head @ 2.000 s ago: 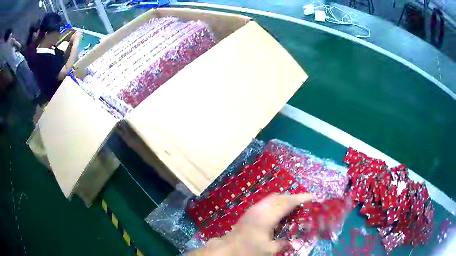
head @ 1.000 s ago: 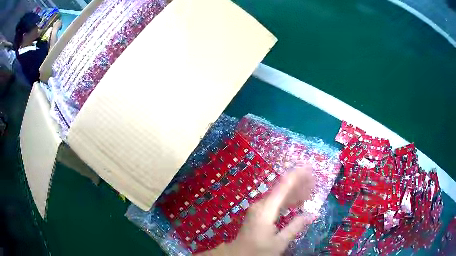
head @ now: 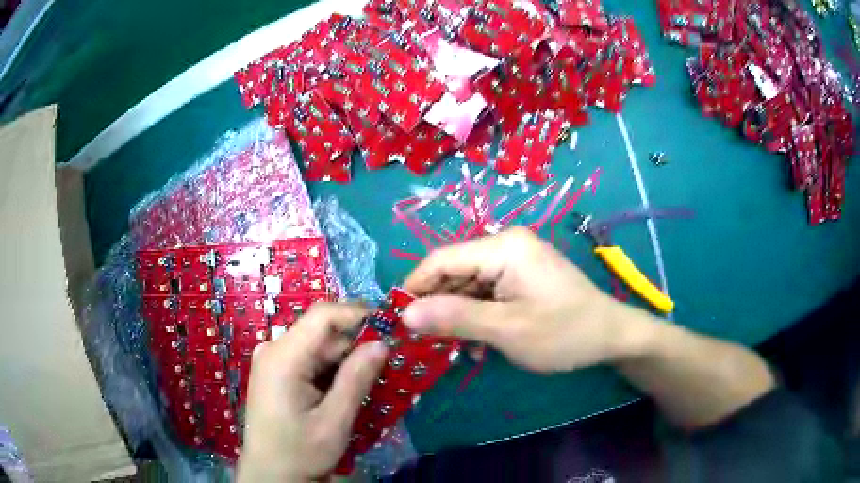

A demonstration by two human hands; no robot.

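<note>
My left hand (head: 306,387) grips a red panel strip (head: 404,377) over the front of the bench. My right hand (head: 528,302) pinches the strip's upper end between thumb and fingers, close to the left thumb. Part of the strip is hidden behind both hands. A larger red PCB panel (head: 193,344) lies at the left on bubble wrap (head: 349,245), touching or just behind my left hand. Whether the end piece is separated from the strip cannot be told.
A heap of single boards (head: 377,94) lies at the back, another heap (head: 754,85) at the right. Waste edge strips (head: 471,208) lie mid-bench. Diagonal cutters with a yellow handle (head: 634,279) lie right of my right hand. A carton flap (head: 57,311) stands at far left.
The view has swung right and down. My right hand has come into view. A strip is now held in both hands; the hand seen earlier was over the panel.
</note>
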